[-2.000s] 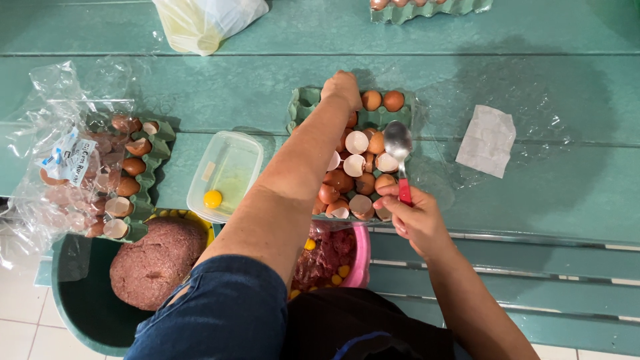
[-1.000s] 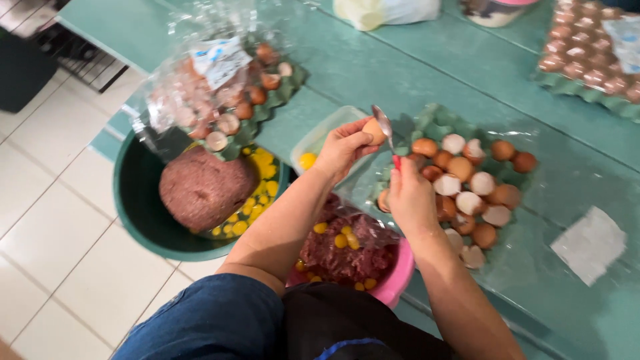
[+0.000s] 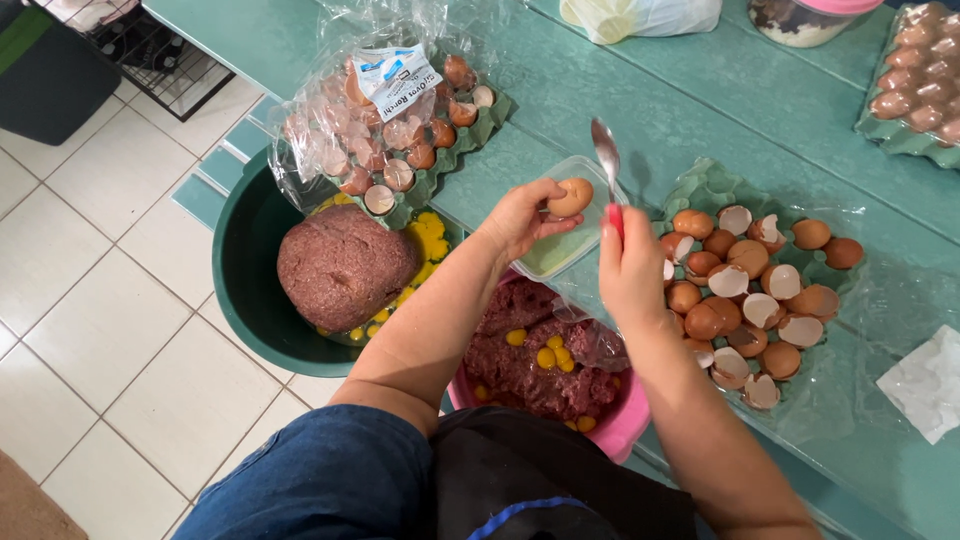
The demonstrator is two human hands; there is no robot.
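Observation:
My left hand (image 3: pixel 525 217) holds a brown egg (image 3: pixel 571 198), its shell apparently cracked, over a clear plastic container (image 3: pixel 559 259) with egg white in it. Upright in my right hand (image 3: pixel 630 266) is a metal spoon (image 3: pixel 606 154) with a red handle, its bowl just right of the egg. Below them, a pink basin (image 3: pixel 634 416) holds ground meat (image 3: pixel 525 367) with several yolks on top. To the right, a green egg carton (image 3: pixel 701 187) bears many broken shells (image 3: pixel 728 281) and two brown eggs (image 3: pixel 811 234) that look whole.
At left, a dark green basin (image 3: pixel 244 300) holds a meat mound (image 3: pixel 345 266) and yolks. Above it lies a plastic-wrapped carton of shells (image 3: pixel 472 142). A full egg carton (image 3: pixel 911 142), a pink-lidded tub (image 3: pixel 795 22), a plastic bag (image 3: pixel 652 15) and a paper towel (image 3: pixel 926 382) are on the table.
Two seconds ago my left hand was at the right-hand carton; now it is over the container with an egg. The yolk seen in the container earlier no longer shows there. The view has turned.

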